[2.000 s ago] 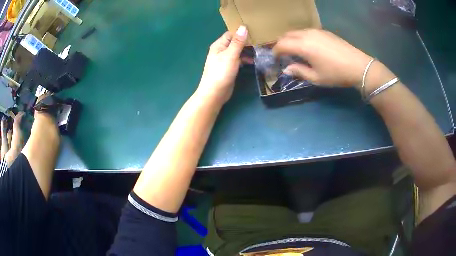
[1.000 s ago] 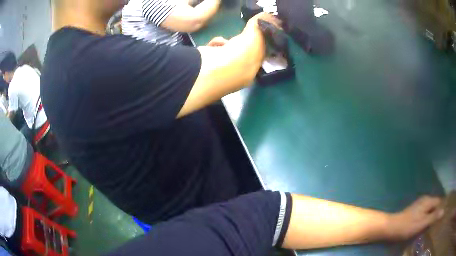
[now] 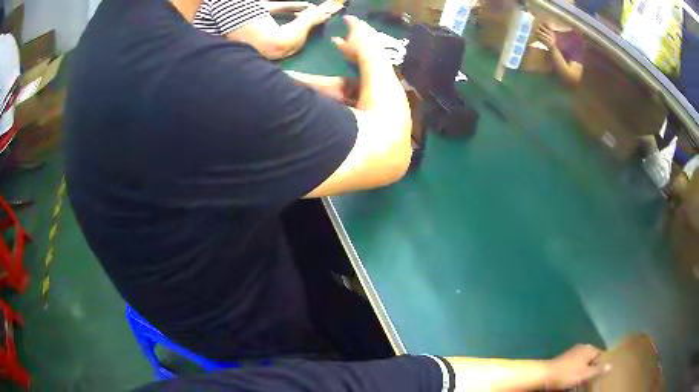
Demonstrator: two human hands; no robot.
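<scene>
My left hand (image 3: 576, 367) is at the bottom right, at the end of my outstretched forearm. Its fingers hold the edge of a brown cardboard box lid (image 3: 635, 366), which is cut off by the lower edge. The box body under the lid and its contents are out of view. My right hand is not in view.
A person in a dark top (image 3: 191, 145) sits at the left on a blue stool (image 3: 157, 348). Black boxes (image 3: 433, 57) are stacked on the green table (image 3: 490, 222). Cartons and a pale rail (image 3: 644, 65) are at the upper right. Red stools (image 3: 11, 253) stand far left.
The view has turned left from the open box, and my right hand has left the picture. My left hand stays at the brown lid. The neighbour's near arm has moved, with its hand now raised.
</scene>
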